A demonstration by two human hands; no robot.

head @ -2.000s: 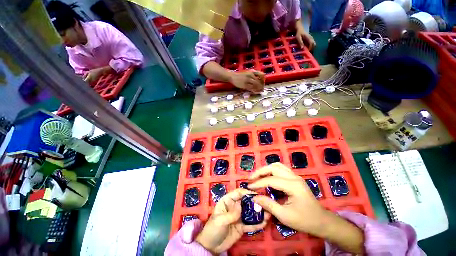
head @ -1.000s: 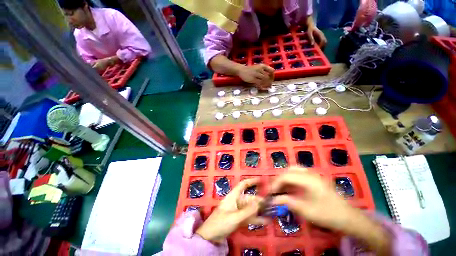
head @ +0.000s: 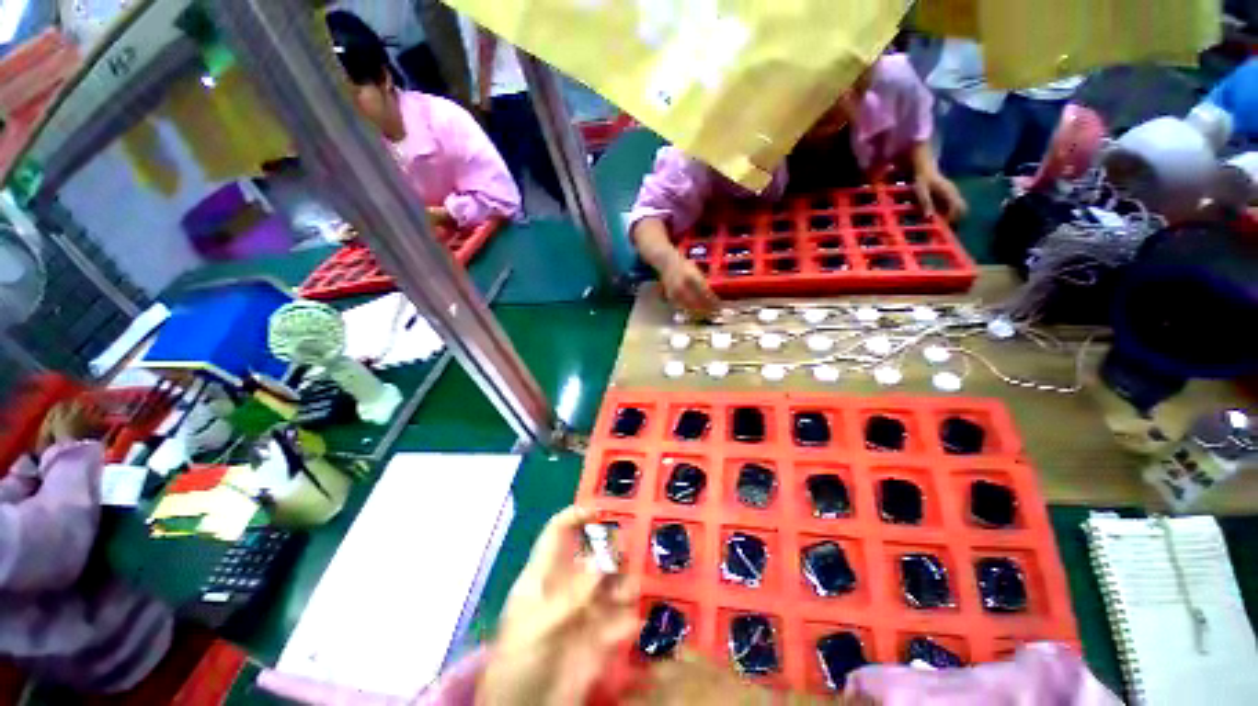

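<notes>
The red compartment tray (head: 1046, 566) lies in front of me, with dark glossy watch heads (head: 831, 567) in its square pockets. My left hand (head: 552, 614) is raised over the tray's left edge, near the lower pockets. A small pale and dark object (head: 599, 548) shows between its thumb and fingers; I cannot tell what it is. My right hand (head: 711, 684) is low at the bottom edge, blurred and mostly cut off, with its pink sleeve over the tray's front. What it holds cannot be seen.
White charging discs (head: 824, 372) and cords lie on the brown board (head: 649, 345) beyond the tray. A paper stack (head: 400, 552) is left, a spiral notebook (head: 1173, 593) right. A metal post (head: 455, 304) stands left. Yellow sheets (head: 704, 83) hang overhead. Two people in pink work opposite.
The view has tilted up and turned left. The hands have moved apart: the left is at the tray's left edge, the right has dropped to the bottom edge. The watch head between them is no longer clearly visible.
</notes>
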